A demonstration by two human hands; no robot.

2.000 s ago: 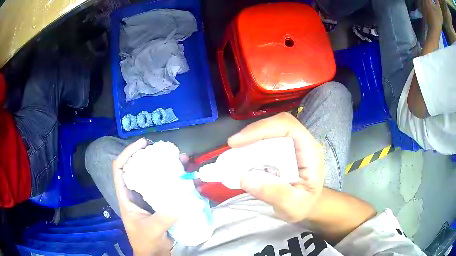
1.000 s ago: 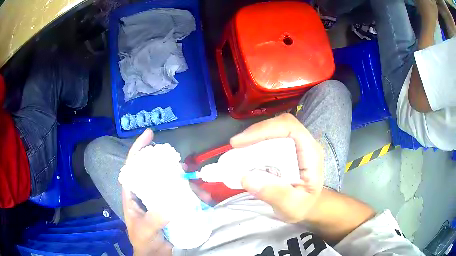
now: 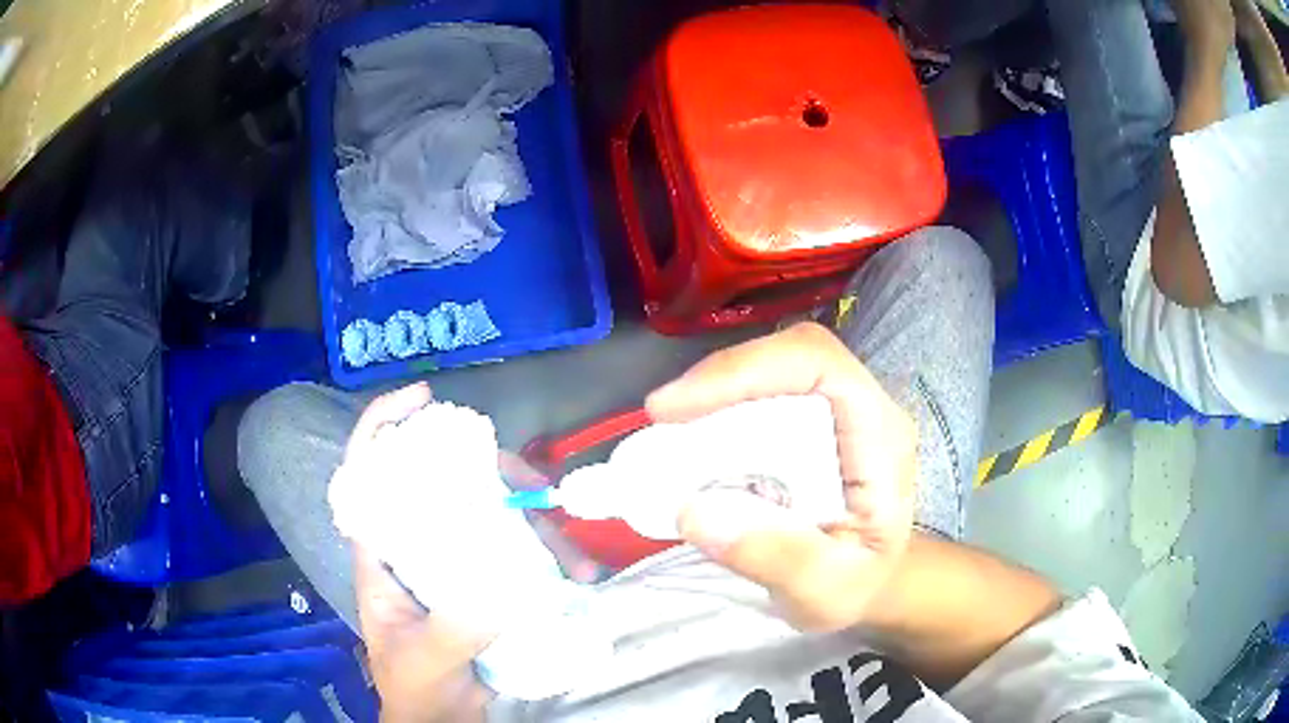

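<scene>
A white tube-shaped workpiece (image 3: 445,530) with a scalloped upper end lies in my left hand (image 3: 403,622), over my lap. Glare washes out its surface. My left fingers wrap around its far side, partly hidden behind it. My right hand (image 3: 827,494) holds a white squeeze bottle (image 3: 749,459) on its side, thumb on the near face. The bottle's thin blue tip (image 3: 530,499) points left and meets the right side of the workpiece. Whether glue comes out cannot be seen.
A blue tray (image 3: 566,304) ahead holds a crumpled grey-white cloth (image 3: 424,148) and a row of light blue rings (image 3: 406,335). A red stool (image 3: 806,134) stands right of it, another red stool part (image 3: 594,441) between my legs. Seated people are at both sides.
The workpiece and my left hand have shifted and turned slightly, while the blue tip stays at its side. My right hand has hardly moved. The person at left has moved a little.
</scene>
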